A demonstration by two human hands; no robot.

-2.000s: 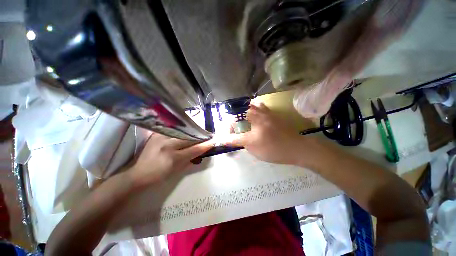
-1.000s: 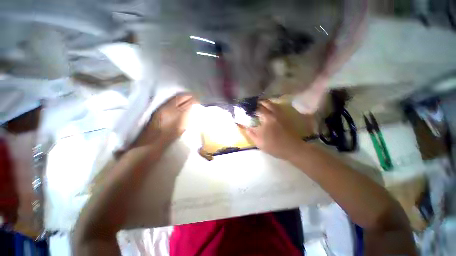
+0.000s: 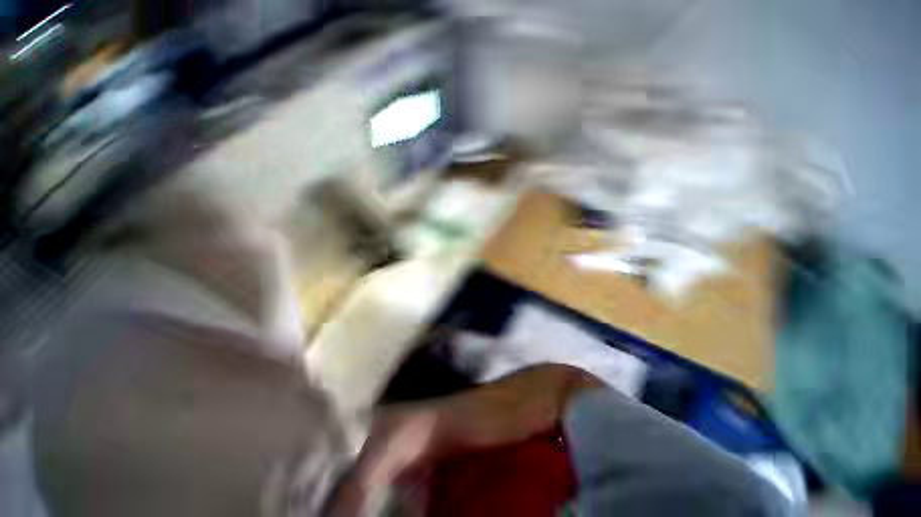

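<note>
The view is heavily blurred. A forearm with a grey sleeve, seemingly my right, crosses the bottom centre. My right hand [image 3: 389, 454] is a smear at its left end; whether it holds anything cannot be told. My left hand is not discernible. A large grey-brown rounded mass, seemingly the sewing machine head [image 3: 182, 404], fills the lower left. The pale tabletop [image 3: 379, 318] runs beside it. The red apron [image 3: 505, 475] shows below the forearm.
A box with a lit screen [image 3: 406, 118] stands at upper centre. To the right, a tan board or table [image 3: 697, 328] bears heaped white cloth [image 3: 697, 172]. A blue crate-like edge [image 3: 707, 396] lies below it. Green cloth [image 3: 843, 364] hangs at the right.
The view has swung sharply to the right. The needle area, black scissors and green snips are no longer discernible. The right arm now lies low near the apron; the left arm is no longer seen.
</note>
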